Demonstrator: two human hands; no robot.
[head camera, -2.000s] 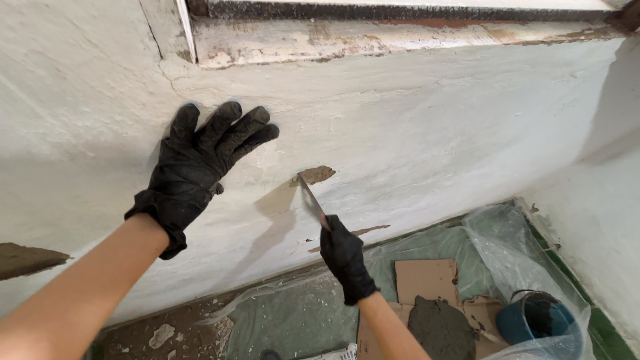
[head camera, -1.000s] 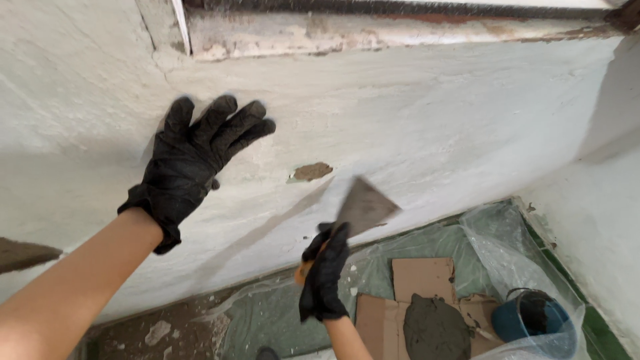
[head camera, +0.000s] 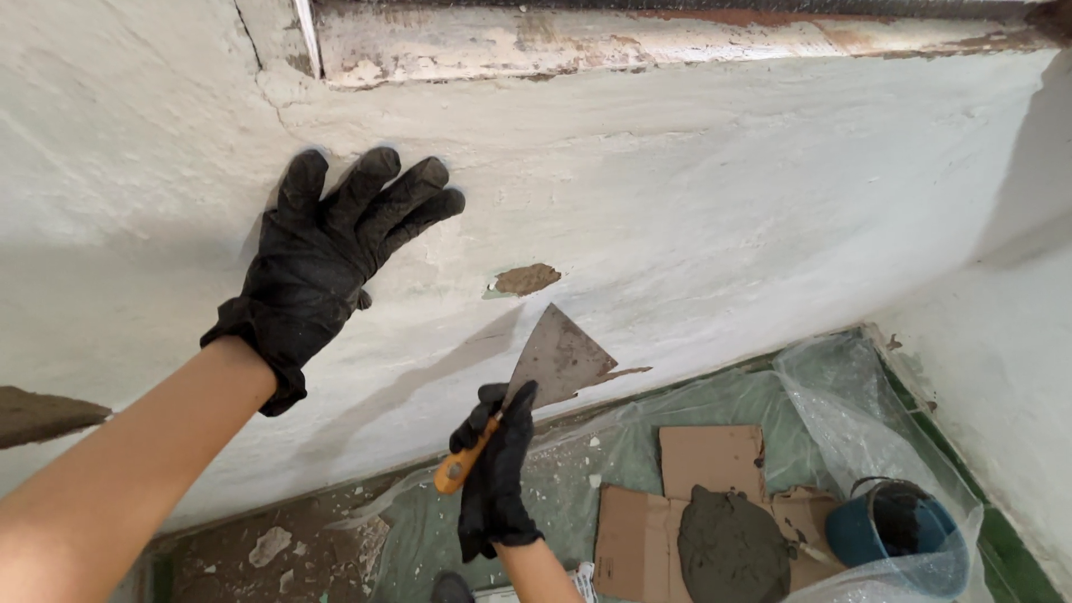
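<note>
My left hand (head camera: 314, 260), in a black glove, rests with spread fingers against the white plastered wall (head camera: 737, 184) and holds nothing. In my right hand (head camera: 498, 469), also black-gloved, is a putty knife (head camera: 565, 356) with an orange handle, its wide metal blade tilted up and stained. Just above the blade's upper corner lies a small brown filled patch (head camera: 528, 279) in the wall. A thin brown chipped strip (head camera: 628, 372) shows beside the blade's right corner. Whether the blade touches the wall I cannot tell.
Grey-brown mortar (head camera: 733, 544) is heaped on cardboard (head camera: 712, 456) on the floor, beside a blue bucket (head camera: 896, 532). Clear plastic sheeting (head camera: 829, 394) covers part of the floor. A worn ledge (head camera: 586, 42) runs above; a larger brown patch (head camera: 46, 416) is at left. Rubble (head camera: 270, 546) lies below.
The putty knife has come away from the brown patch and turned, so its broad blade face shows. My right hand has moved lower and to the left. My left hand remains on the wall.
</note>
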